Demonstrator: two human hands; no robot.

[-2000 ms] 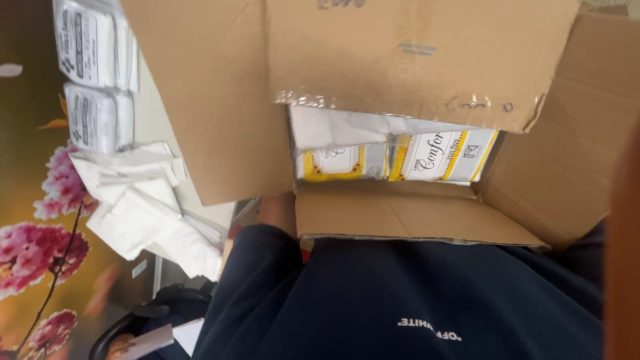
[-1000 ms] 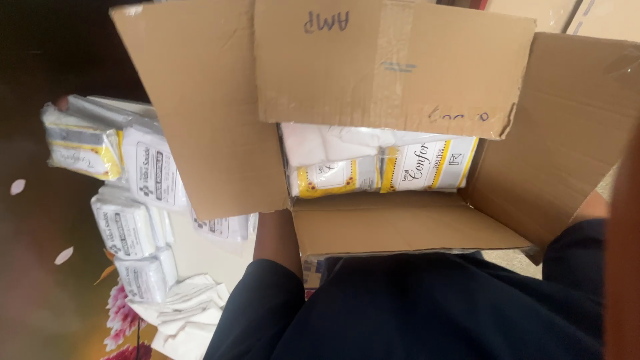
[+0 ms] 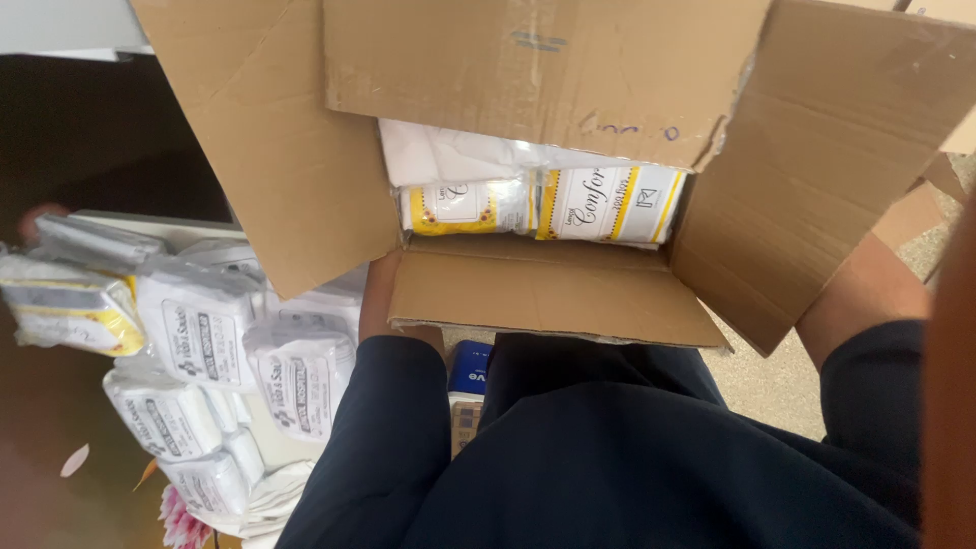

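An open cardboard box [image 3: 560, 293] with its flaps spread out sits in front of my body. Inside it lie plastic packs with yellow and white print [image 3: 606, 204] and a folded white bundle [image 3: 457, 156]. My left forearm [image 3: 385, 297] runs up behind the box's left side, and the box hides my left hand. On the right, my right forearm [image 3: 865, 293] passes behind the right flap [image 3: 808, 152], which hides my right hand. What either hand touches cannot be seen.
Left of the box, a pale table holds several clear-wrapped white packs [image 3: 202, 335], a yellow and white pack [image 3: 72, 301] and loose white cloths or sheets [image 3: 278, 496]. A blue package [image 3: 471, 367] is below the box. More cardboard [image 3: 911, 217] lies at right.
The view has shifted, showing more of the table and its packs at left. My right forearm, out of sight two seconds ago, now shows beside the box.
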